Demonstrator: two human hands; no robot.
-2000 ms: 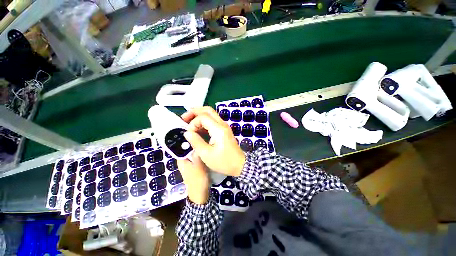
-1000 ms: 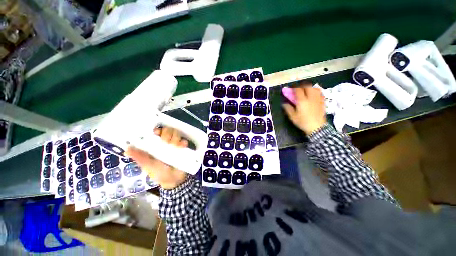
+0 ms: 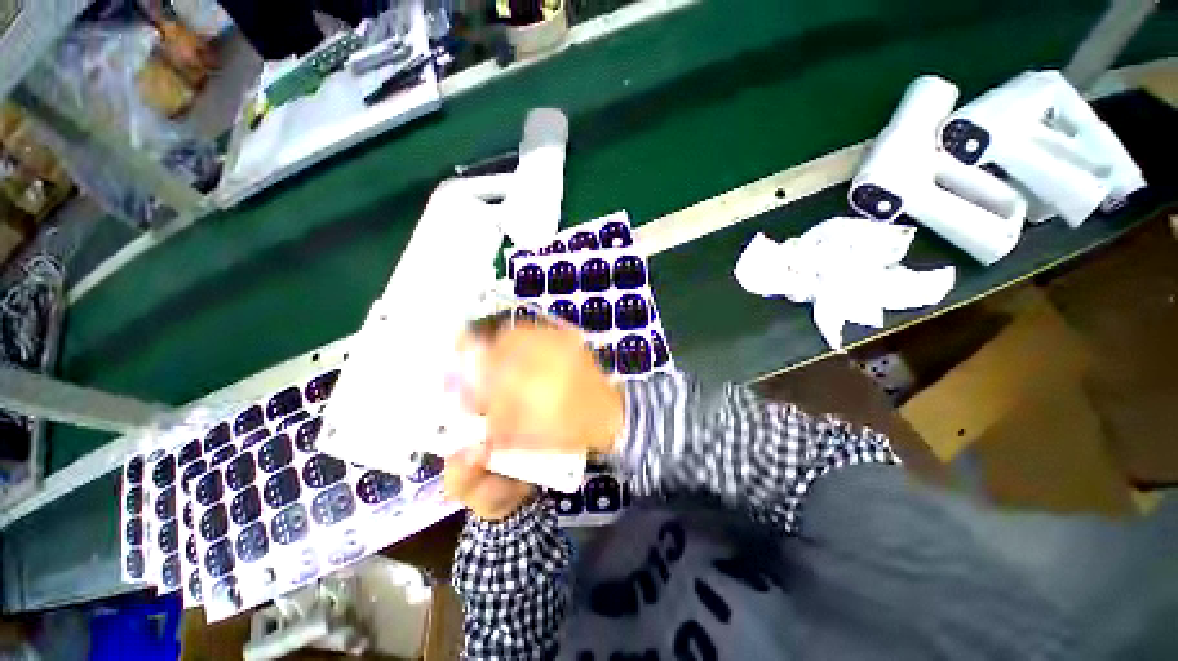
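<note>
My left hand (image 3: 483, 486) grips the handle of a white appliance body (image 3: 411, 338), held tilted above the label sheets. My right hand (image 3: 549, 391) is blurred and lies over the handle side of this body. Its fingertips and anything in them cannot be made out. The body's end face is turned away or hidden. A sheet of black labels (image 3: 596, 311) lies behind my right hand, partly covered. More fanned label sheets (image 3: 278, 486) lie at the left. No pink tool shows on the ledge.
Another white body (image 3: 541, 174) lies on the green belt (image 3: 685, 116) behind. Crumpled white cloth (image 3: 840, 269) and white bodies (image 3: 939, 194) lie at the right. A white tray (image 3: 323, 110) is across the belt. Brown cardboard (image 3: 1021, 387) is low right, a blue object (image 3: 136, 629) low left.
My right hand has left the ledge by the cloth and come to the held body. The pink tool is gone from the ledge. The body has swung more upright, and the view has shifted.
</note>
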